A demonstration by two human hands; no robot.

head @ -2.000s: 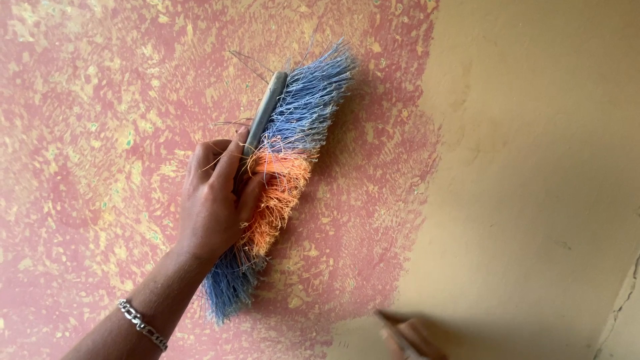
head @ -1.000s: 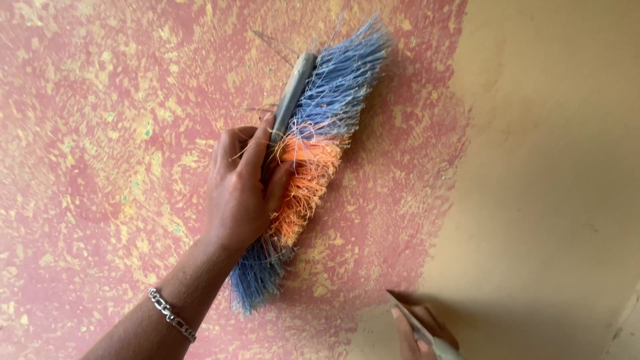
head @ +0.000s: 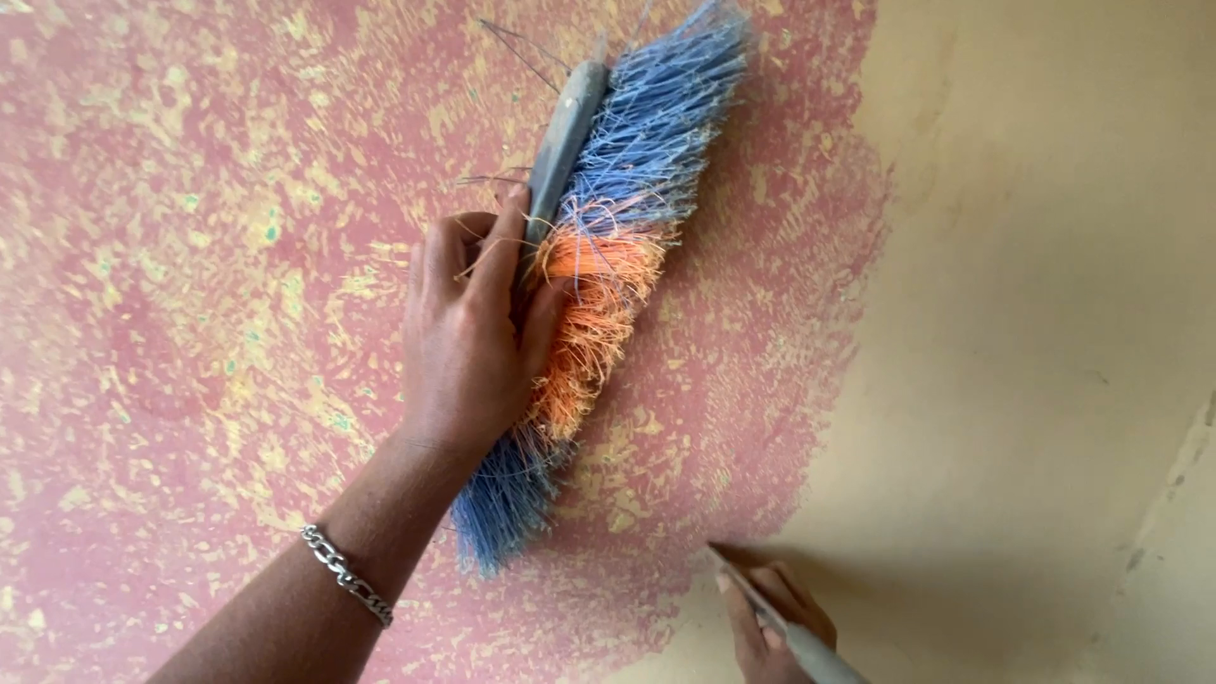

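My left hand [head: 475,328] grips the grey back of a brush head [head: 651,142] with blue and orange bristles, held at a slant against the wall. At the lower right, my right hand [head: 784,617] is closed around a thin-bladed scraping tool [head: 750,594], seen nearly edge-on. The tool's tip is by the lower border of the mottled pink paint [head: 760,456]; whether it touches the wall I cannot tell. A silver chain bracelet [head: 347,575] is on the left wrist.
Mottled pink and yellow paint [head: 190,332] covers the wall on the left. A plain tan surface [head: 1026,285] lies on the right, with a crack-like line [head: 1159,503] near the right edge. Loose bristles stick out left of the brush.
The right hand and its tool show more fully than two seconds ago, when they were low and partly out of view. My left hand still holds the brush head.
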